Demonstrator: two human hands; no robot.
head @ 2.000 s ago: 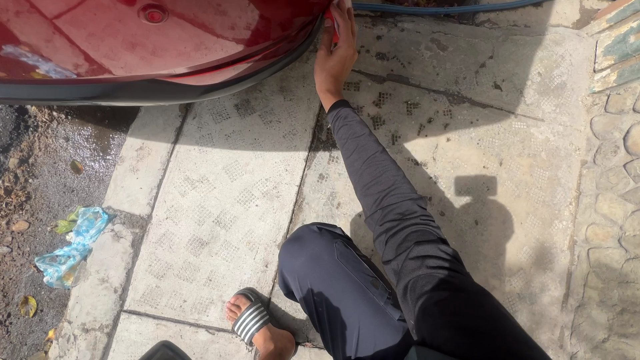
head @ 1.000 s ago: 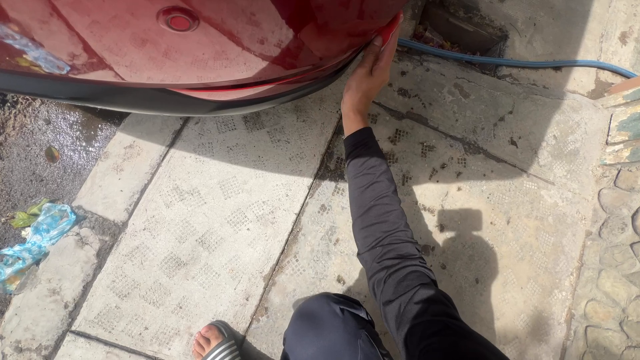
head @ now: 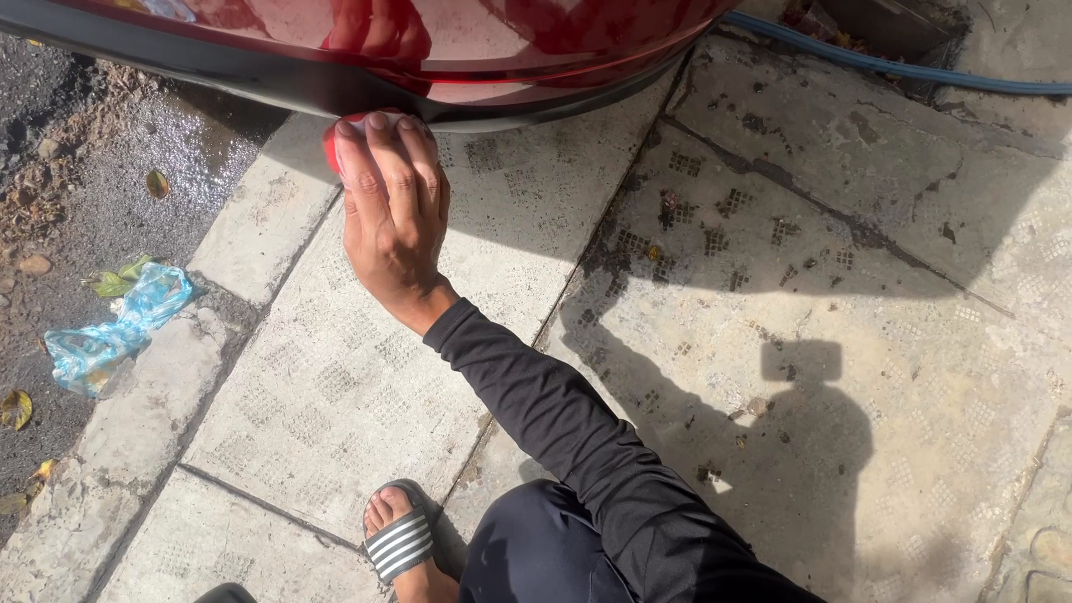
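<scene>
My right hand (head: pixel 398 209), in a black sleeve, grips a red pad or sponge (head: pixel 330 144) with a pale part under the fingers. It presses this against the lower edge of the black plastic bumper trim (head: pixel 276 79). Above the trim curves the glossy red car bumper (head: pixel 519 38), which reflects the hand. The palm side and most of the pad are hidden. My left hand is out of view.
Patterned paving slabs (head: pixel 335 394) lie below, edged by a kerb (head: pixel 159 427). A crumpled blue plastic bag (head: pixel 126 331) rests by the kerb. A blue hose (head: pixel 888 63) runs past a drain opening (head: pixel 904 29). My sandalled foot (head: pixel 398 536) is at the bottom.
My right hand has moved left along the bumper, from its right-hand corner to the black lower trim, with the red pad in it. The arm now reaches up and to the left.
</scene>
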